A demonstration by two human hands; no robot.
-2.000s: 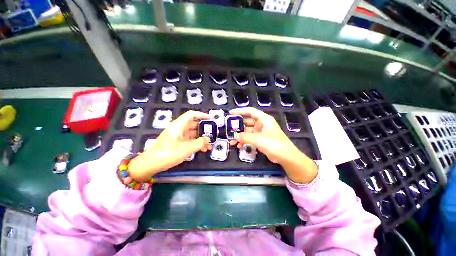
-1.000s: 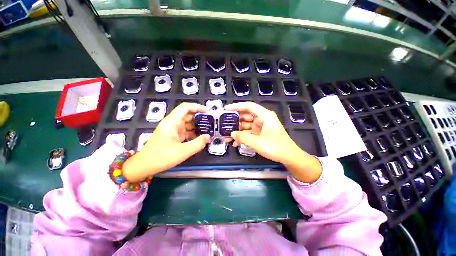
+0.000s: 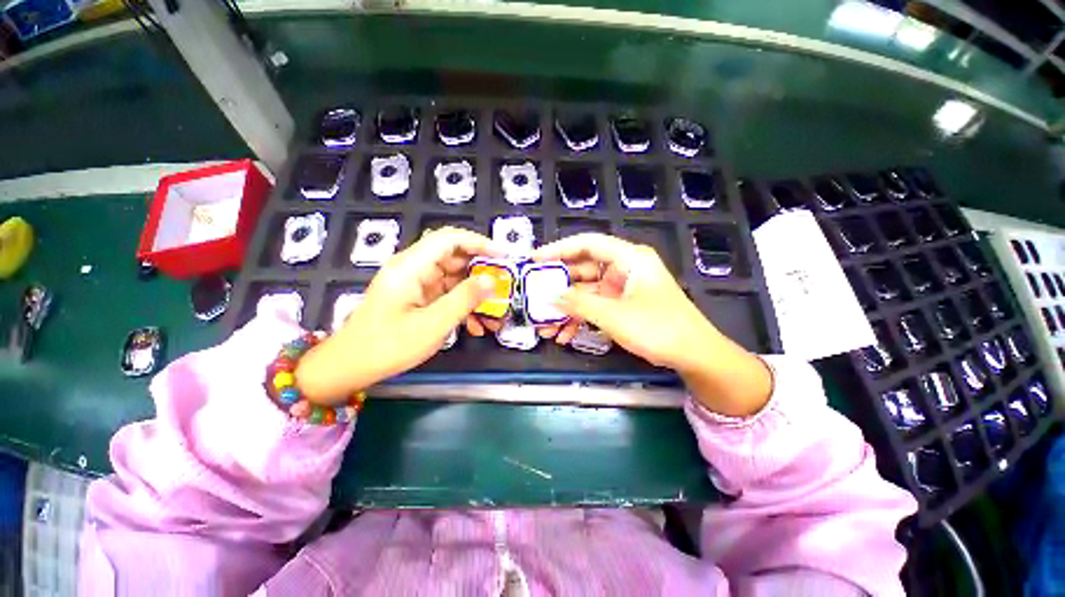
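My left hand (image 3: 417,306) holds a strapless smartwatch (image 3: 495,292) with an orange lit display, my thumb on its face. My right hand (image 3: 637,306) holds a second smartwatch (image 3: 545,292) with a white lit display, thumb at its lower right. The two watches are side by side above the black foam tray (image 3: 730,313). In the tray, watches with dark faces sit in the back row and at the right. Several others lie with the pale case back up, such as this unit (image 3: 453,181). My hands and sleeves hide some front pockets.
A red box (image 3: 242,222) stands open at left, with a dark-faced watch (image 3: 211,296) and a loose silvery unit (image 3: 141,350) near it. A paper note (image 3: 811,286) lies between the foam tray and a second black tray (image 3: 934,496). A white tray (image 3: 1028,251) is far right.
The displays in my hands went from dark menu text to orange on the left watch and white on the right. Both hands still hold the watches. The view has shifted slightly.
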